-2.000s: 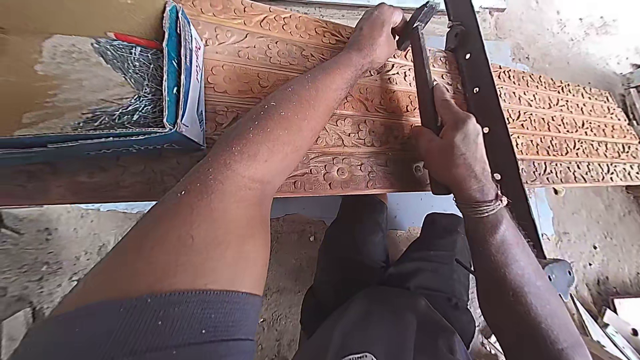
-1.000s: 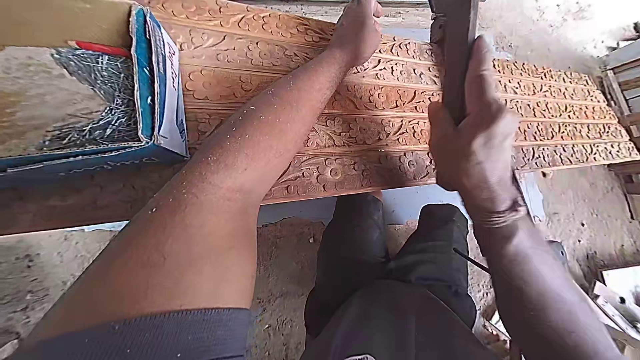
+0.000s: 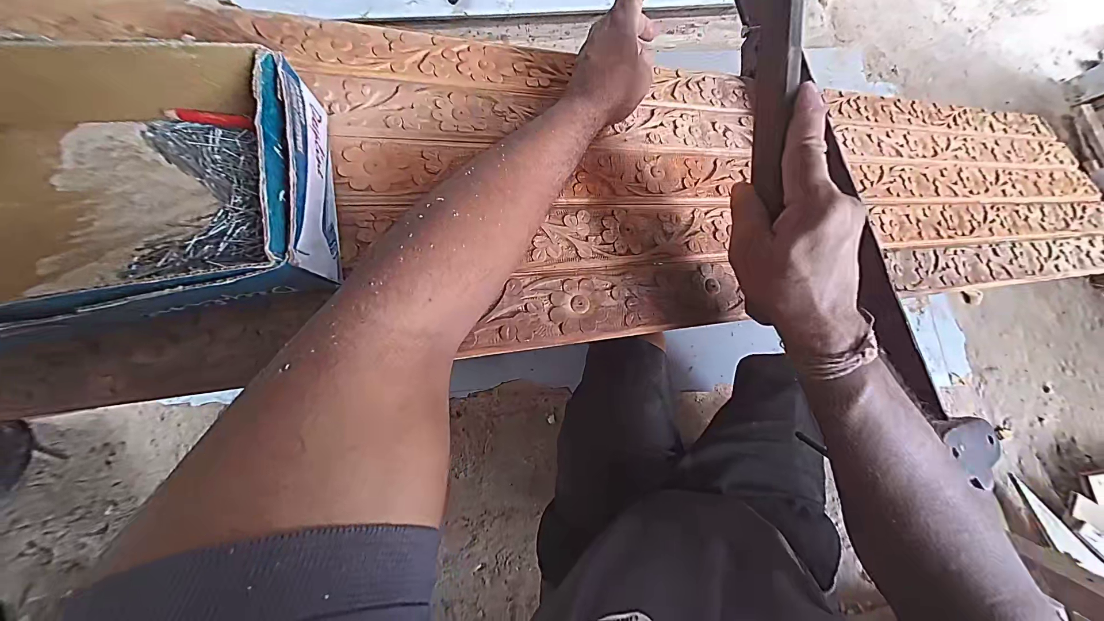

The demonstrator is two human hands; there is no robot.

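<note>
My left hand [image 3: 614, 73] is over the upper part of the carved wooden boards [image 3: 634, 233], with its fingers bent together near the top edge of the view. Whether something small is between them cannot be told. To its right, my right hand [image 3: 806, 246] grips the dark handle of a hammer [image 3: 779, 112], thumb laid along it. The hammer's head is out of view above. Behind this hand a dark metal bar [image 3: 888, 302] lies across the boards, which bear rows of carved flowers.
At the left, an open cardboard box [image 3: 297, 172] holds a heap of nails [image 3: 211, 203] and a red pencil [image 3: 211, 118]. A round metal plate [image 3: 975, 450] is at the lower end of the bar. Scraps [image 3: 1061, 530] lie on the ground at the lower right.
Two seconds ago the hammer's head showed beside my left hand; now it is beyond the top edge. My right hand still grips the handle. The view has shifted somewhat.
</note>
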